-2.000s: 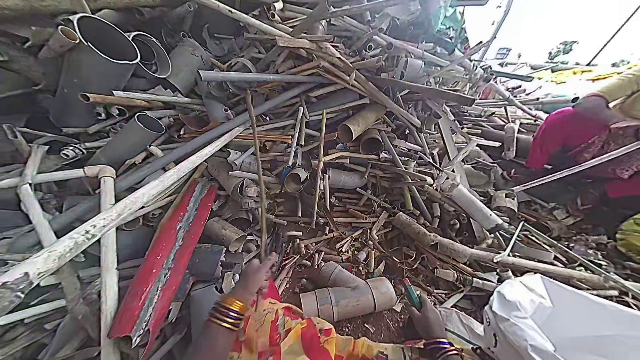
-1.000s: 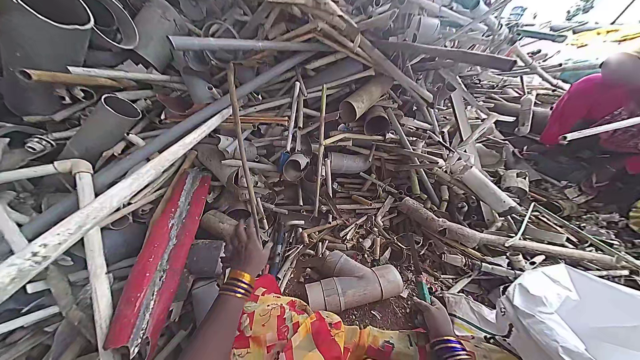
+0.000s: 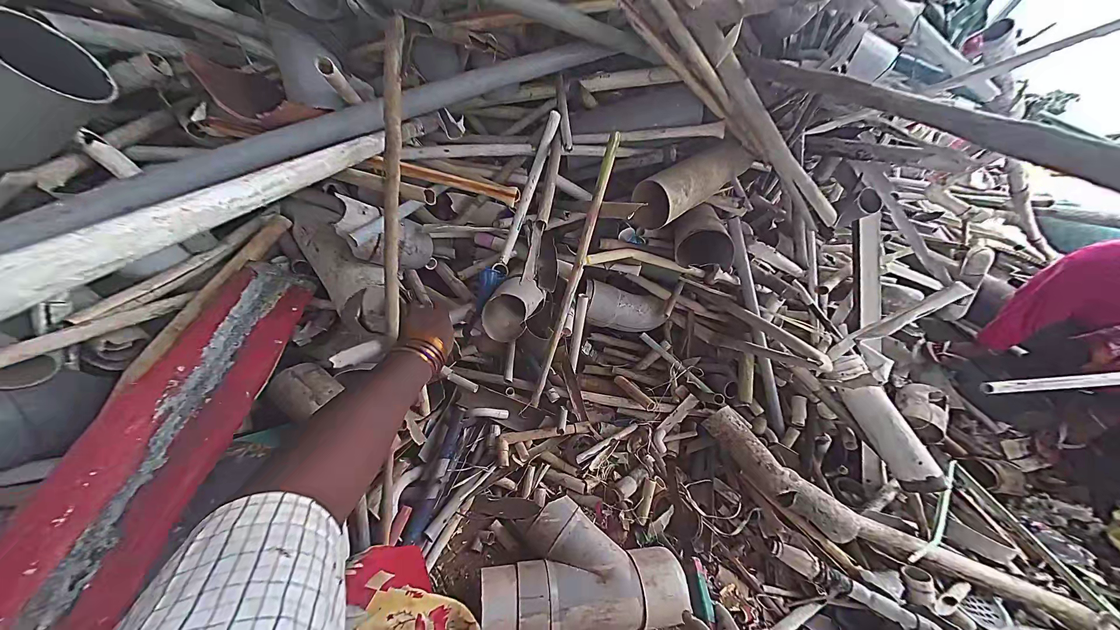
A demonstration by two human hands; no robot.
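Note:
My left hand (image 3: 426, 332), with bangles at the wrist, reaches into the heap of scrap plastic pipes, just right of an upright thin brown pipe (image 3: 393, 184). Its fingertips are among pipe pieces, and what they touch is unclear. To its right lie an open-ended grey pipe piece (image 3: 510, 311) and a thin yellowish pipe (image 3: 577, 262). At the bottom edge, fingertips of my right hand (image 3: 704, 619) barely show beside a green-handled tool (image 3: 701, 591), mostly cut off. A grey branched pipe fitting (image 3: 586, 573) lies left of them.
A red channel-shaped piece (image 3: 166, 446) slants at the left, below long grey (image 3: 306, 140) and white pipes (image 3: 192, 210). A long dirty pipe (image 3: 945, 551) crosses the lower right. Another person in pink (image 3: 1063, 297) is at the right edge.
My left hand has moved forward, deeper into the heap. My right hand, earlier seen with the green-handled tool, is now almost out of view. The view has moved closer to the heap.

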